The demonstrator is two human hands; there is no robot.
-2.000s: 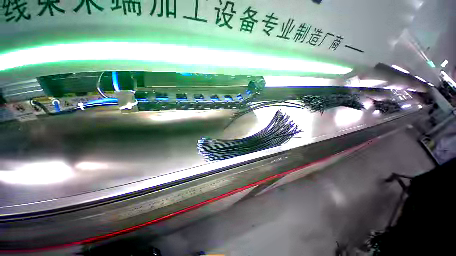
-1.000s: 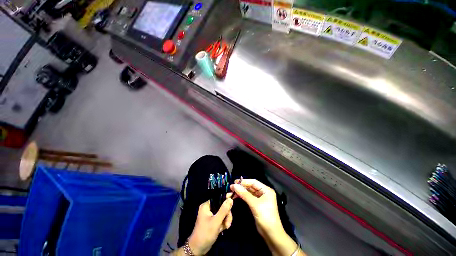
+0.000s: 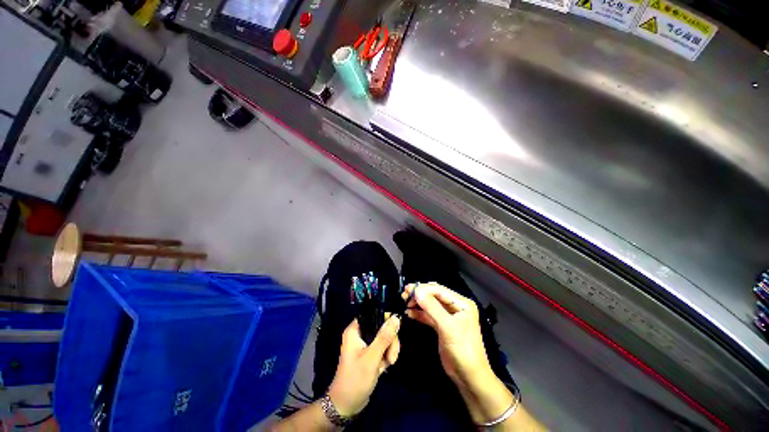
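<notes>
My left hand (image 3: 364,361) is closed around a bundle of thin black cables (image 3: 369,321) over my lap. The stripped ends (image 3: 366,288), with small blue, red and pale tips, stick up above my fist against dark trousers. My right hand (image 3: 440,314) is just right of the bundle, with thumb and forefinger pinched together at a cable end. The cable's length is hard to see against the dark trousers.
The grey machine edge (image 3: 506,253) runs diagonally in front. A teal roll (image 3: 351,72), orange-red looped handles (image 3: 371,42) and a red-handled tool (image 3: 386,71) lie near the control panel. Blue crates (image 3: 185,337) and a wooden stool (image 3: 66,255) are at left. More cable ends (image 3: 761,302) show at the right edge.
The view has turned from the long tray to my lap and then shifted slightly. Since the previous frame, both hands remain at the bundle, with the right hand's fingers slightly farther from the left hand.
</notes>
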